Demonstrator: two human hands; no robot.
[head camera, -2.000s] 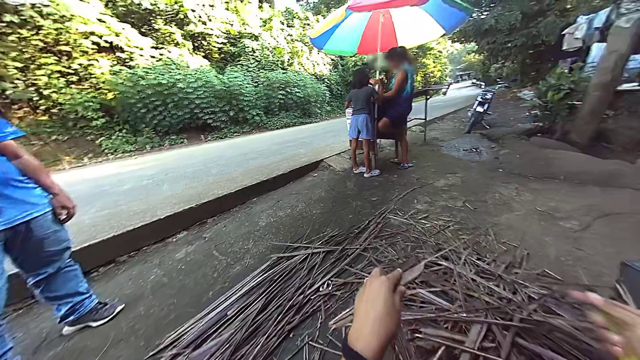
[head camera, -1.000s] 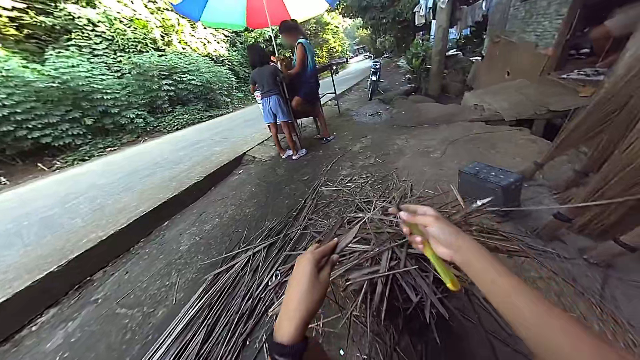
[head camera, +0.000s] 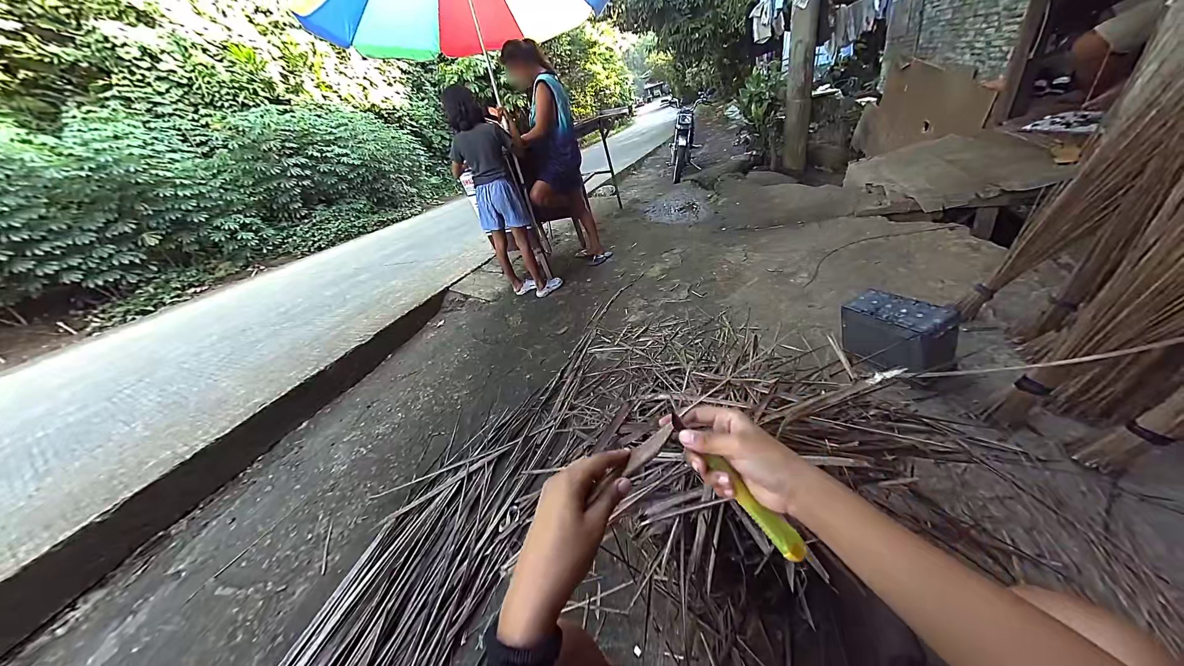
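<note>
My left hand (head camera: 578,518) pinches a dry brown palm leaf strip (head camera: 650,449) between thumb and fingers, low in the middle of the view. Just right of it, my right hand (head camera: 740,453) grips a knife with a yellow-green handle (head camera: 760,513); its dark blade lies by the fingertips, near the strip's upper end. Whether blade and strip touch is unclear. Beneath both hands spreads a pile of dry palm leaves and ribs (head camera: 462,546) on the ground.
A black battery-like box (head camera: 899,331) stands beyond the pile, near bundled stick brooms (head camera: 1101,240) on the right. Two people stand under a coloured umbrella (head camera: 435,28) beside the concrete road (head camera: 231,338). A motorcycle (head camera: 683,143) is parked farther back.
The view has swung right. My right hand, blurred at the right edge two seconds ago, has come in beside my left hand with the knife. The person at the far left has left the view.
</note>
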